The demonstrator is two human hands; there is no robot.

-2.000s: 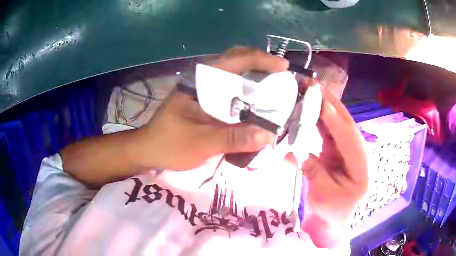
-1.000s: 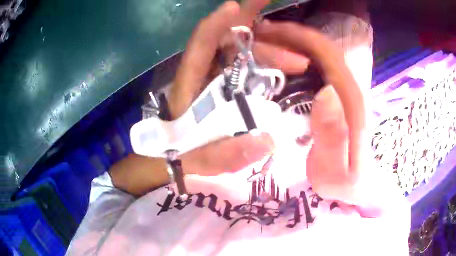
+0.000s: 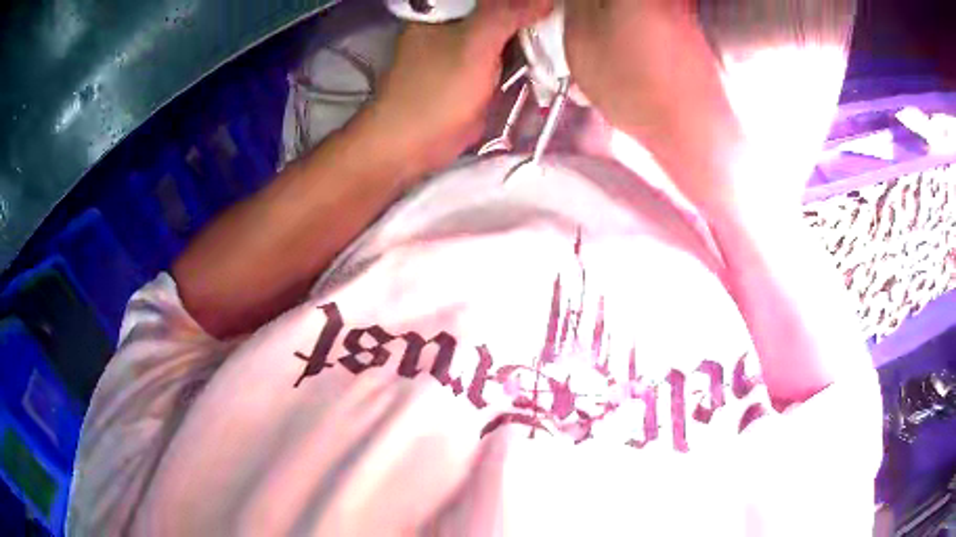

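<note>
A white-and-silver assembly [image 3: 544, 55] shows between my hands at the top edge, with thin silver prongs pointing down. A white rounded end [image 3: 431, 8] shows beyond my left hand and appears to belong to it. My left hand [image 3: 461, 58] is around the assembly, its fingers partly cut off by the top edge. My right hand [image 3: 613, 42] is close against the assembly's other side. Its fingers are cut off, so its hold cannot be seen.
Green bench [image 3: 94, 84] with a curved edge at upper left. Blue bins [image 3: 94, 283] below it at left. Purple-lit crate [image 3: 910, 334] of small white parts at right. Pale cloth-like item with dark lines [image 3: 330, 94] beyond my left forearm. White shirt with dark lettering fills the lower middle.
Both hands and the assembly have moved up to the top edge, partly out of view. The assembly has been turned, and its silver prongs now point down. More of the shirt shows.
</note>
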